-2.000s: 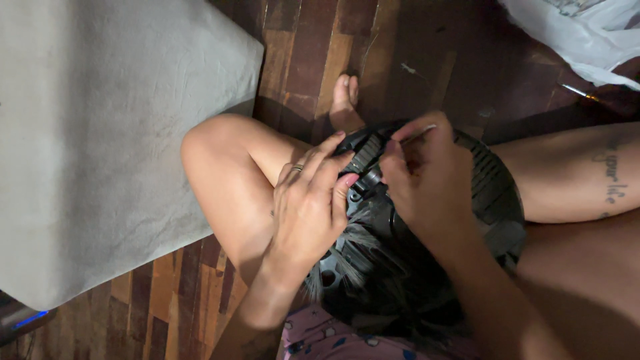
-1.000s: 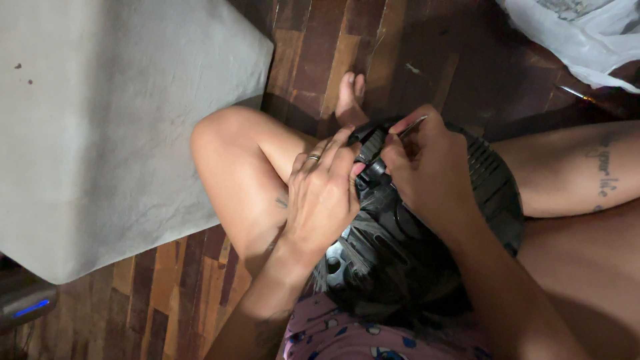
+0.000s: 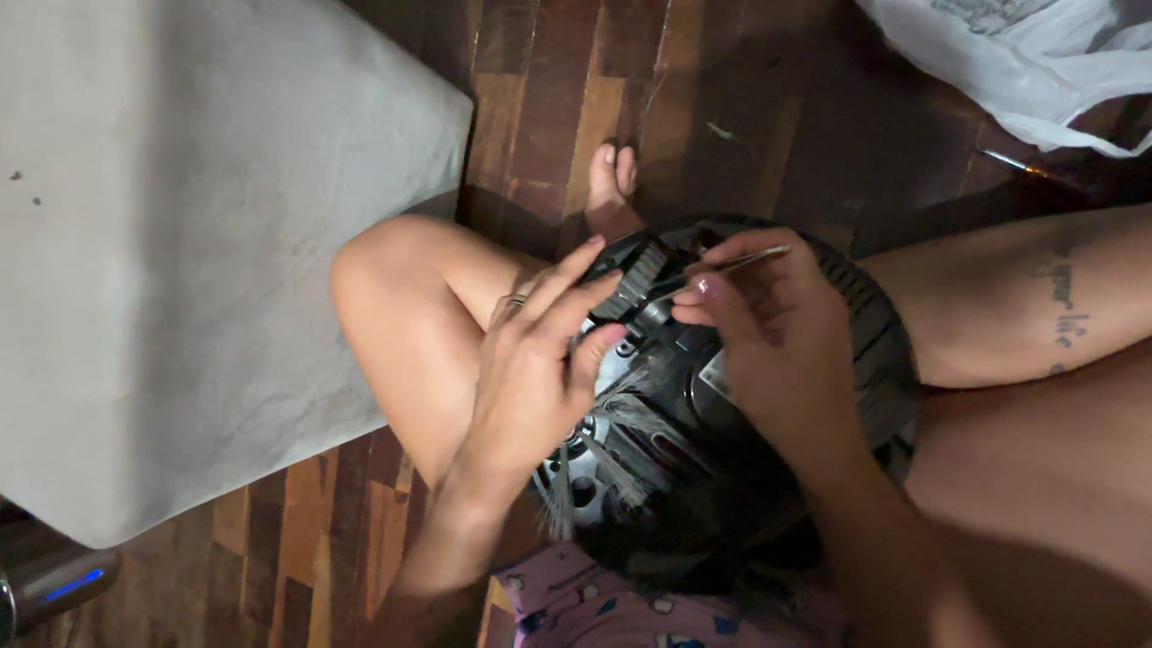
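A round black robot vacuum cleaner (image 3: 864,315) lies upside down on my lap, with a side brush of grey bristles (image 3: 621,432) at its lower left. My left hand (image 3: 540,369) rests on its upper left edge, fingers spread beside a ridged black wheel (image 3: 641,279), thumb by a small round part; it holds nothing that I can see. My right hand (image 3: 778,333) pinches a thin metal tool (image 3: 751,259), perhaps tweezers, between thumb and fingers. Its tip points down left to the gap beside the wheel. What the tip touches is too small to tell.
A grey upholstered piece of furniture (image 3: 297,225) stands at the left. On the wooden parquet floor (image 3: 558,99) are a white plastic bag (image 3: 1035,72) and a thin shiny stick (image 3: 1017,162) at upper right. A dark object with a blue light (image 3: 72,585) is at lower left.
My left hand's fingers have spread and lifted from their more bunched pose of a second ago. The right hand keeps its pinch on the thin tool near the wheel.
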